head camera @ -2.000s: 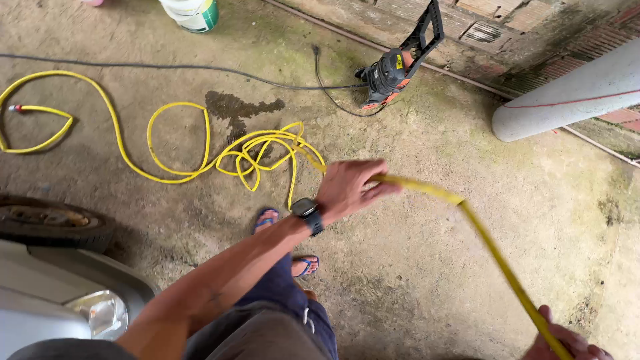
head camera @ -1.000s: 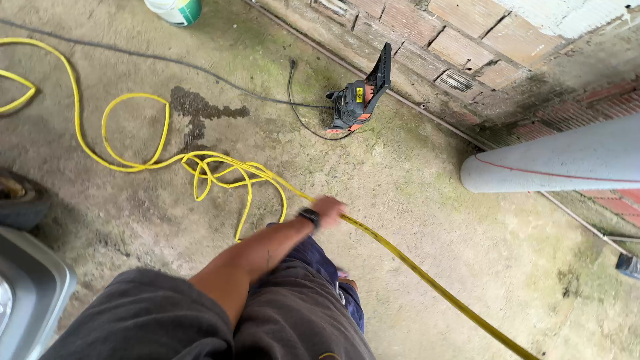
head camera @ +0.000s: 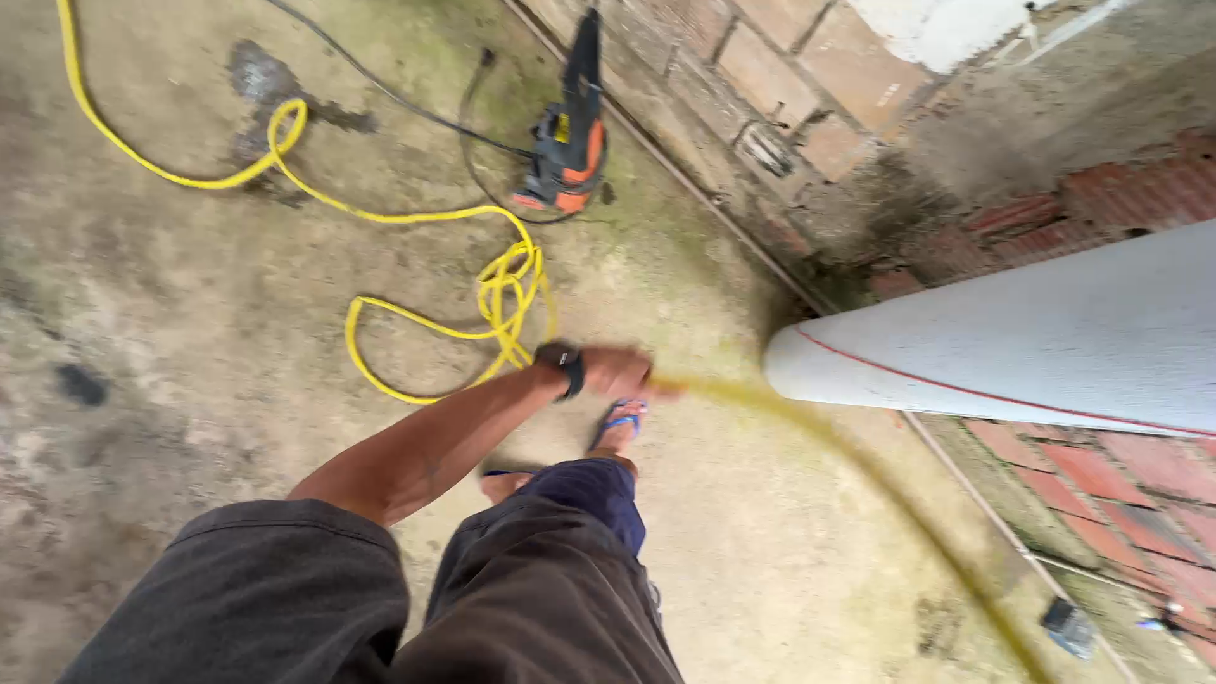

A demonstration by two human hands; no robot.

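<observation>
My left hand [head camera: 619, 371], with a dark watch on its wrist, is closed around a yellow hose [head camera: 869, 461] and blurred by motion. From this hand the hose arcs to the right and down, leaving the view at the lower right edge. Behind the hand, tangled loops of the same hose lie on the concrete floor, and a single line of it runs off to the upper left. My right hand is out of view. Beyond the loops stands a black and orange pressure washer [head camera: 560, 157] with a dark cable.
A thick pale column [head camera: 997, 332] with a red line along it rises at the right, close to the hose. A brick wall [head camera: 779, 90] with a thin pipe along its base borders the floor. My sandaled feet [head camera: 617, 423] stand just below my left hand.
My right hand, on the hose two seconds ago, is out of view. The hose loops have been pulled into a different shape, and the large loop on the left has drawn smaller. The view has shifted rightward.
</observation>
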